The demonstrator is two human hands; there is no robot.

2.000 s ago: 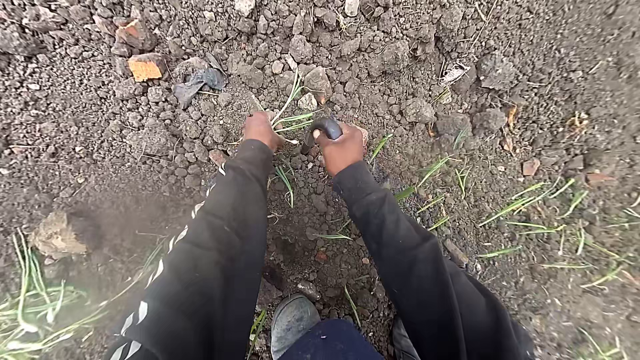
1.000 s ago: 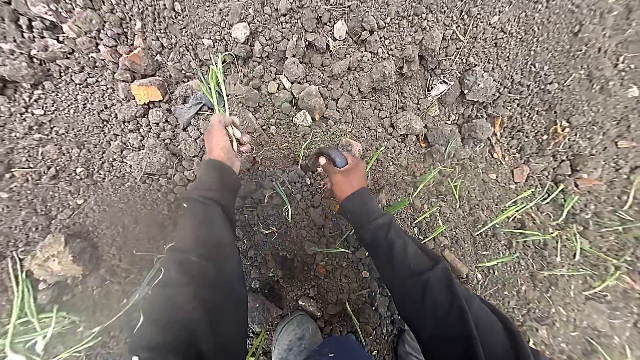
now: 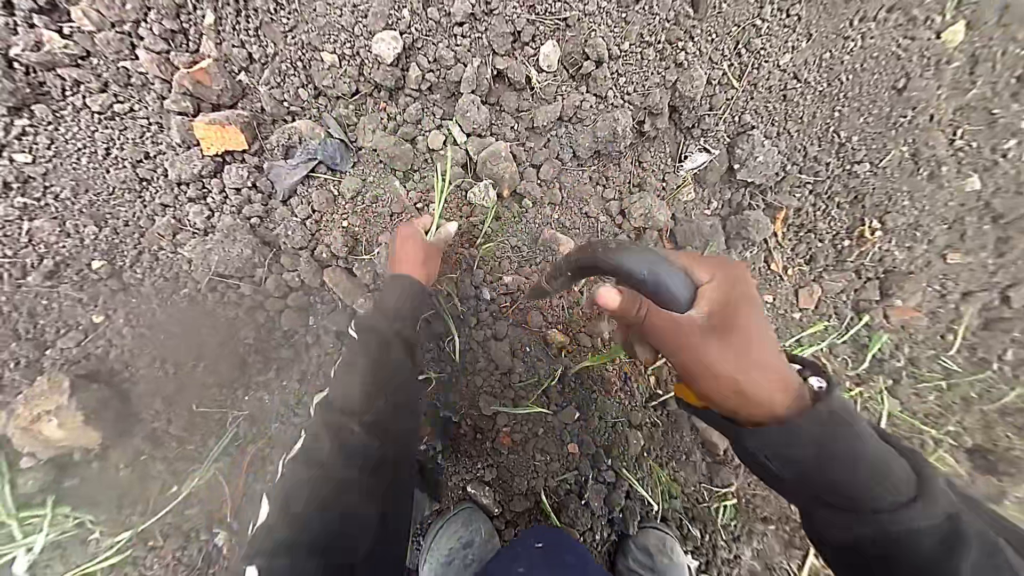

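Low over the soil at centre left, my left hand (image 3: 418,250) grips a few thin green seedlings (image 3: 441,190), whose leaves point up past the fingers. My right hand (image 3: 712,336) is closed around a dark, curved, horn-like tool (image 3: 628,268); its narrow tip points left, toward the soil between my hands. Whether the tip touches the soil I cannot tell. Small seedlings (image 3: 524,409) stand or lie in the soil between my forearms, and a broader green leaf (image 3: 598,359) lies just left of my right hand.
An orange-faced brick piece (image 3: 221,136) and a dark plastic scrap (image 3: 308,164) lie at upper left. A large pale stone (image 3: 50,420) and loose green plants (image 3: 36,532) are at lower left. More seedlings (image 3: 832,340) are at right. My shoes (image 3: 458,540) show at the bottom.
My left hand, with the seedlings, has come down and to the right from its place near the plastic scrap. My right hand has lifted the tool and moved right.
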